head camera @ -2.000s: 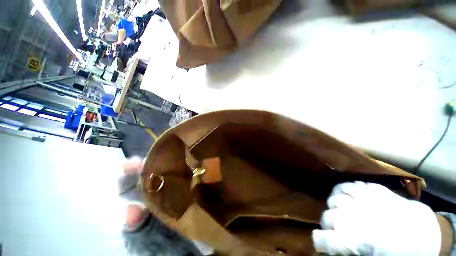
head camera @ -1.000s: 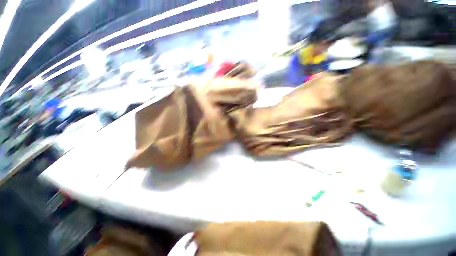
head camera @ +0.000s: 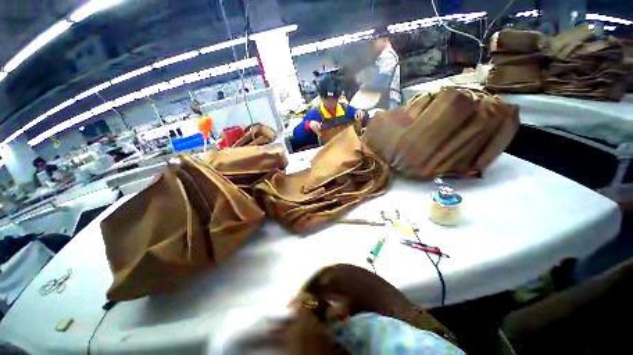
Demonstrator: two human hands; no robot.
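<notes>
A brown bag is at the bottom centre, cut off by the lower edge, with a small gold glint near its left end. A blurred white-gloved hand, seemingly my left hand, touches the bag's left end; its grip is unclear. A pale blue patterned sleeve lies across the bag's lower part, seemingly on my right arm. My right hand itself cannot be made out.
On the white table are a green-handled tool, a red-handled tool, a blue-topped bottle in a beige holder, scissors, a small block and brown bags. A person sits beyond.
The view has swung from the open bag in front of me to the whole table. The held bag now shows only at the bottom, and its open inside is out of sight.
</notes>
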